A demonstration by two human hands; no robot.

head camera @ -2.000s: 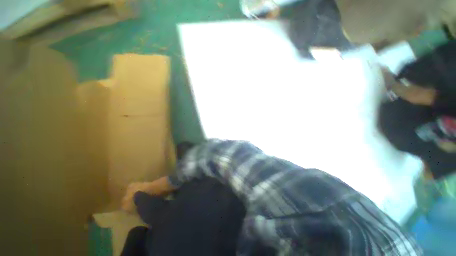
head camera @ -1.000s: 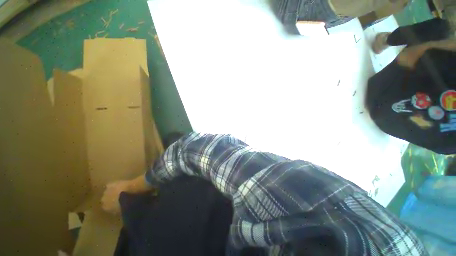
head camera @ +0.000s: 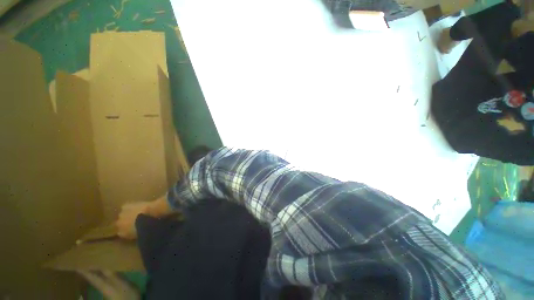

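The part-folded box (head camera: 126, 155) of brown board lies at the left, with two dark slots across its narrow panel and a large lid panel (head camera: 35, 176) standing along the far left. My right hand (head camera: 137, 220), in a checked sleeve, is at the near end of the box, its fingers closed on the board edge beside a small end flap (head camera: 99, 258) that is folded outward. The fingertips are partly hidden by the board and my dark-clothed knee. My left hand is not in view.
A large white sheet (head camera: 328, 99) covers the floor in the middle and right. A person in dark clothing (head camera: 480, 105) sits at the right. A blue sheet (head camera: 506, 246) lies at the lower right. Scraps lie on the green floor (head camera: 132, 20).
The near end flap now spreads out below my right hand, where a small gap showed before. A bit of skin at the bottom left edge is gone. The seated person's arm has shifted.
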